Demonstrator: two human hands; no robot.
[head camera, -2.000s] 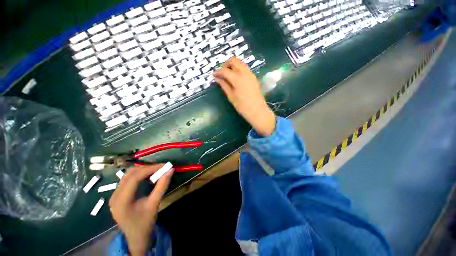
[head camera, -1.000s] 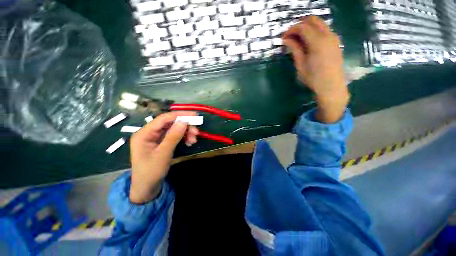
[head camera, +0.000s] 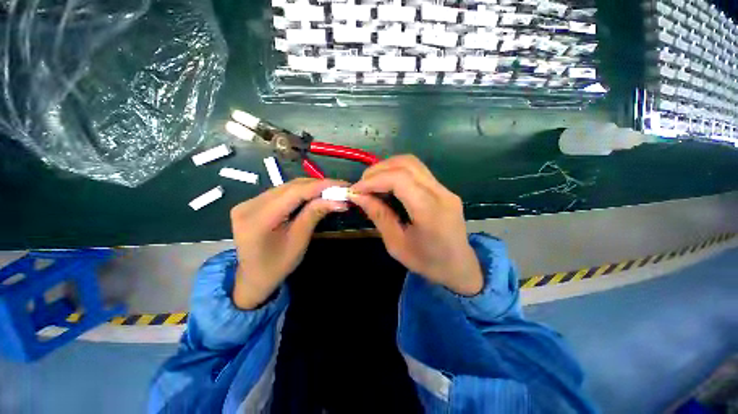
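Observation:
My left hand (head camera: 279, 234) holds a small white housing (head camera: 335, 193) between thumb and fingertips, above the bench's front edge. My right hand (head camera: 421, 222) meets it at the housing's right end, thumb and index finger pinched together on something small that the fingers mostly hide. The pliers (head camera: 282, 145) lie just behind my hands, white padded jaws pointing left, red handles partly covered by my hands. Several loose white housings (head camera: 212, 155) lie on the green mat left of my left hand.
A parts tray (head camera: 356, 99) full of white pieces lies at the back; another tray (head camera: 644, 121) is at right. A squeeze bottle (head camera: 588, 139) and pale strands (head camera: 550, 179) lie at right. A crinkled clear bag (head camera: 121, 97) is at left. A blue stool (head camera: 53, 295) stands on the floor.
My right hand has come from over the parts tray down to the housing in my left hand. The view has turned and shifted; the left hand still holds the housing.

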